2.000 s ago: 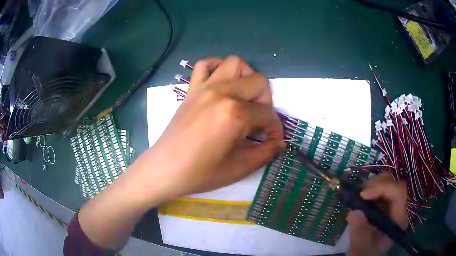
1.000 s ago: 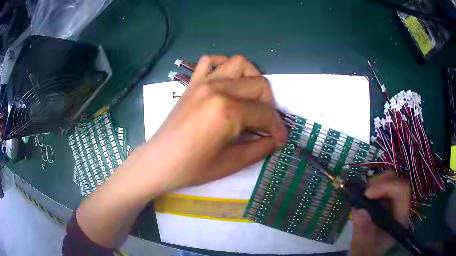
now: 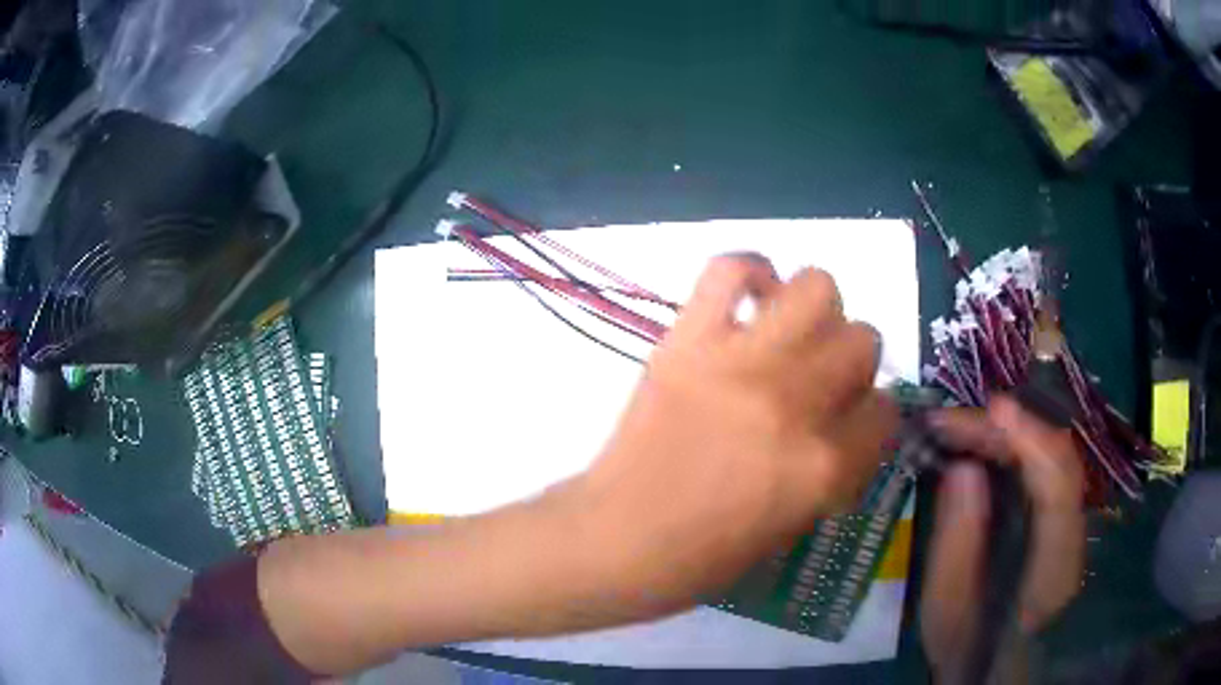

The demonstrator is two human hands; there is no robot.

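My left hand (image 3: 763,415) is over the green PCB panel (image 3: 841,575) and hides most of it. Its fingers are curled and its fingertips meet my right hand's fingers at the panel's upper right; what they pinch is hidden. My right hand (image 3: 1011,509) is closed around the soldering iron's black handle (image 3: 994,589), which is blurred; its tip cannot be made out. Red-and-black connector leads (image 3: 576,288) with white plugs run from the upper left to under my left hand.
A loose heap of connector leads (image 3: 1004,328) lies at right. The white sheet (image 3: 509,402) is under the panel, with yellow tape (image 3: 894,551) across it. Spare PCB panels (image 3: 268,428) and the black fume fan (image 3: 147,248) are at left. A yellow-labelled item (image 3: 1051,107) lies at upper right.
My left hand has moved right, from the panel's upper left to its upper right, uncovering more of the leads. My right hand's fingers are now close to it, and the iron's handle stands steeper in view.
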